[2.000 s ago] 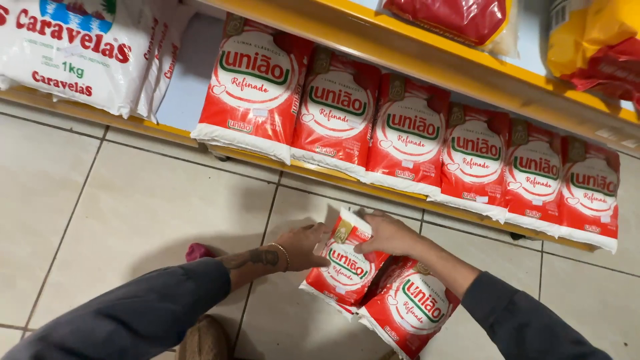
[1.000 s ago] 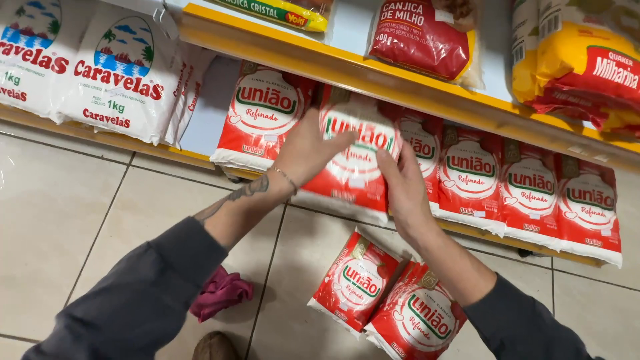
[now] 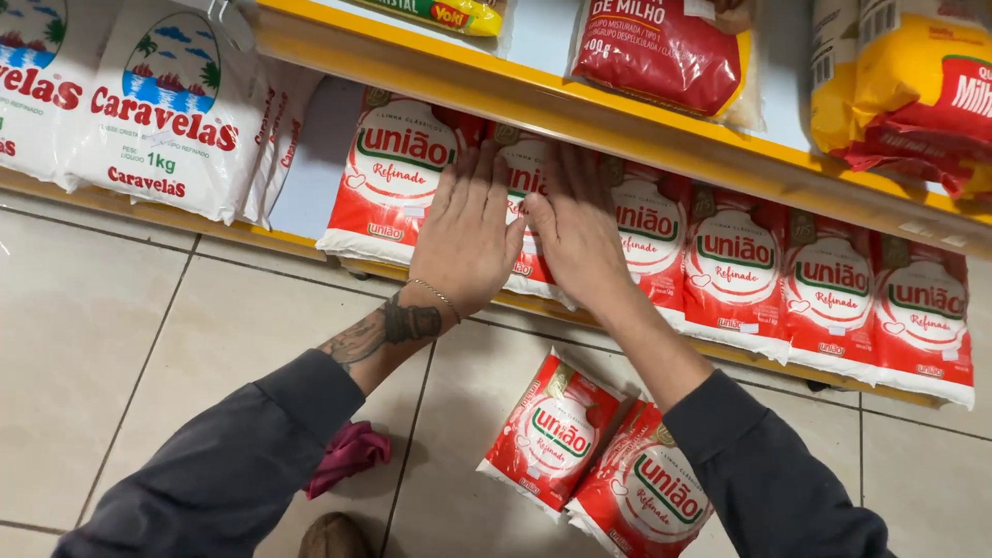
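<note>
Both hands lie palm down on a red and white União sugar bag (image 3: 523, 198) in the bottom shelf's row. My left hand (image 3: 465, 229) covers its left side, fingers stretched toward the back, and reaches the edge of the União bag (image 3: 391, 170) to the left. My right hand (image 3: 581, 232) rests flat over its right side, beside another União bag (image 3: 649, 232). Several more such bags (image 3: 732, 267) stand in line to the right. On the floor below, two União bags (image 3: 552, 434) (image 3: 651, 484) lie side by side, touching.
White Caravelas sugar bags (image 3: 163, 116) stand left on the shelf. The yellow-edged upper shelf (image 3: 496, 70) overhangs the row and holds a red corn bag (image 3: 659, 58) and yellow bags (image 3: 914, 85). A magenta cloth (image 3: 349, 457) and a shoe tip (image 3: 335, 536) are on the tiled floor.
The União bag held between my hands above the row one second ago now lies in the row, with both hands flat on it. The two floor bags have stayed put.
</note>
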